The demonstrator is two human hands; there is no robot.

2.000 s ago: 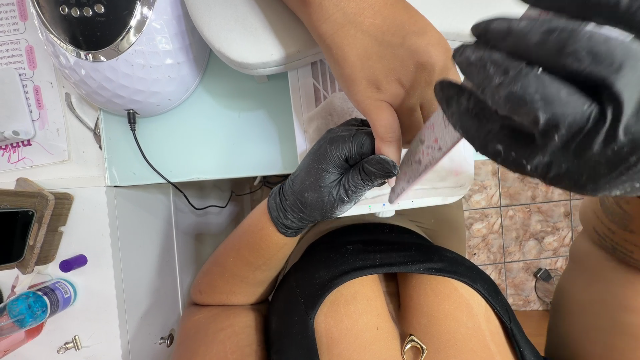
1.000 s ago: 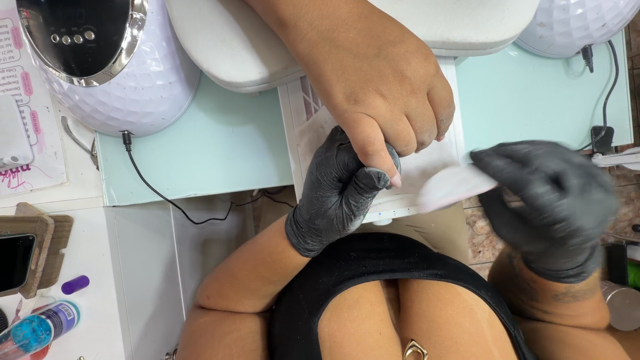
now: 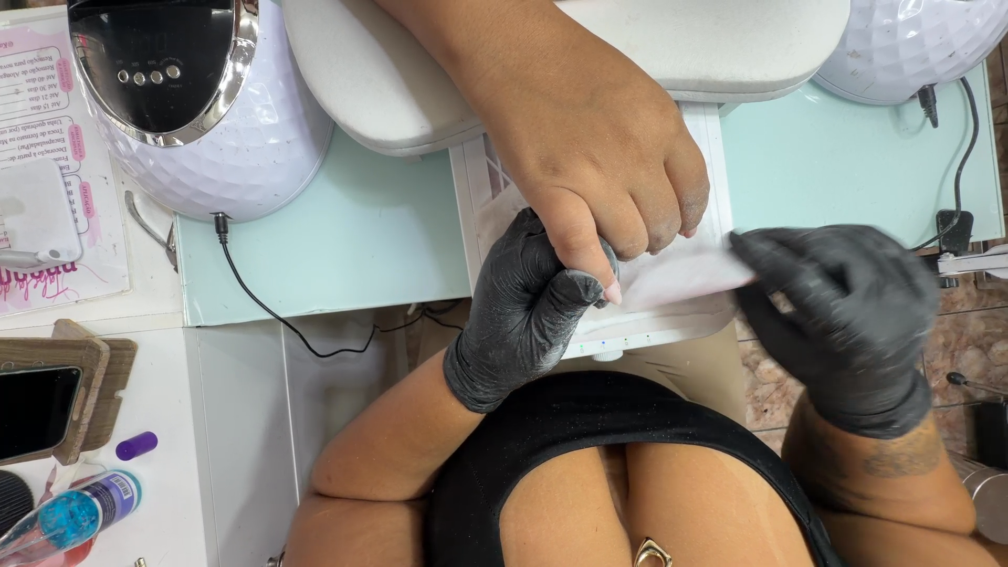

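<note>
My left hand (image 3: 524, 315), in a black glove, grips the thumb (image 3: 579, 240) of another person's hand (image 3: 591, 134), which reaches in from the top over a white padded armrest (image 3: 378, 94). The thumb's nail points down, just past my gloved thumb tip. My right hand (image 3: 835, 315), also gloved and blurred, holds a nail file (image 3: 685, 279) by its right end. The file's blurred blade lies to the right of that thumb nail; whether they touch cannot be told. Below the hands is a white nail dust collector (image 3: 646, 342) with a pale cloth or filter on top.
White nail lamps stand at the upper left (image 3: 213, 173) and upper right (image 3: 913, 47), with black cables. At the left are a printed price sheet (image 3: 102, 268), a phone (image 3: 35, 409) in a wooden stand (image 3: 98, 394), a purple cap (image 3: 137, 446) and a bottle of blue liquid (image 3: 71, 516).
My right hand with the file has come down from the upper right to beside the other person's thumb. My left hand keeps hold of that thumb. The view has shifted.
</note>
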